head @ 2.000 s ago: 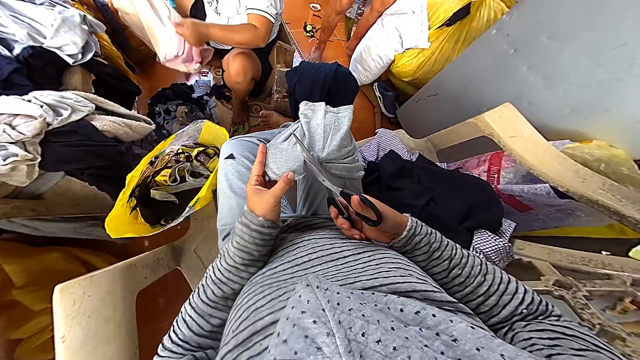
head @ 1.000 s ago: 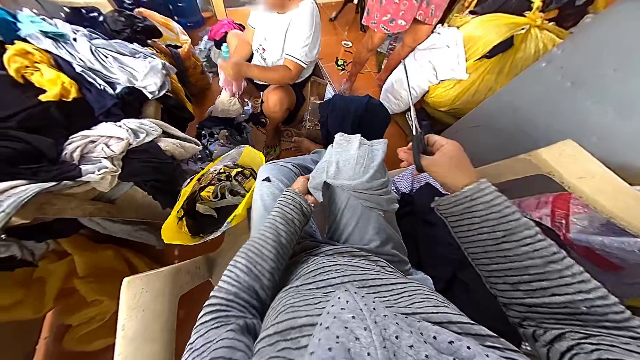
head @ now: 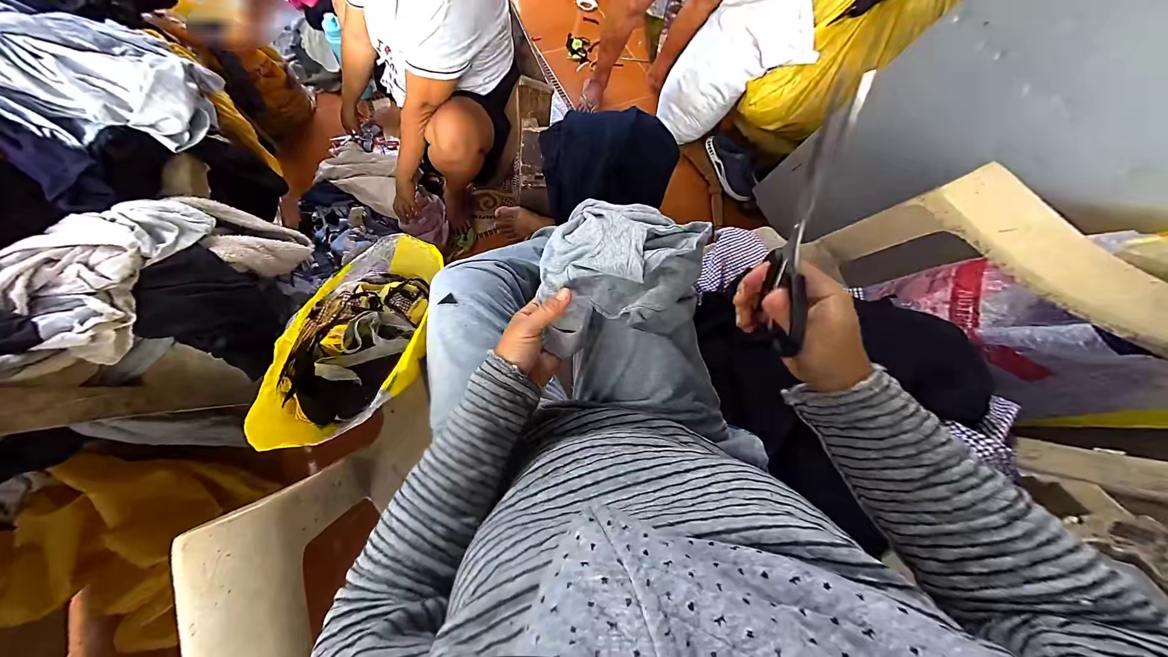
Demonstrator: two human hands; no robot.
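Observation:
A light grey piece of fabric [head: 620,260] lies bunched over my knee. My left hand [head: 537,339] pinches its near left edge between thumb and fingers. On the right, my right hand [head: 812,324] grips the black handles of a pair of scissors [head: 808,196]. Their long metal blades point up and away, blurred, apart from the grey fabric; whether the blades are open cannot be told. Dark cloth [head: 922,351] lies beneath and beside my right hand.
Left of my legs stands a yellow bag [head: 265,411] of fabric scraps. Clothes [head: 100,274] are heaped at the far left. A person [head: 456,46] crouches ahead, and another person's arms [head: 620,46] reach down nearby. Plastic chair arms [head: 1022,228] flank me; a grey panel [head: 1031,109] slants at the right.
Two seconds ago the scissors were low by the grey fabric; one second ago they were raised at the right, as now. The crouching person's hands have moved down to the cloth on the floor.

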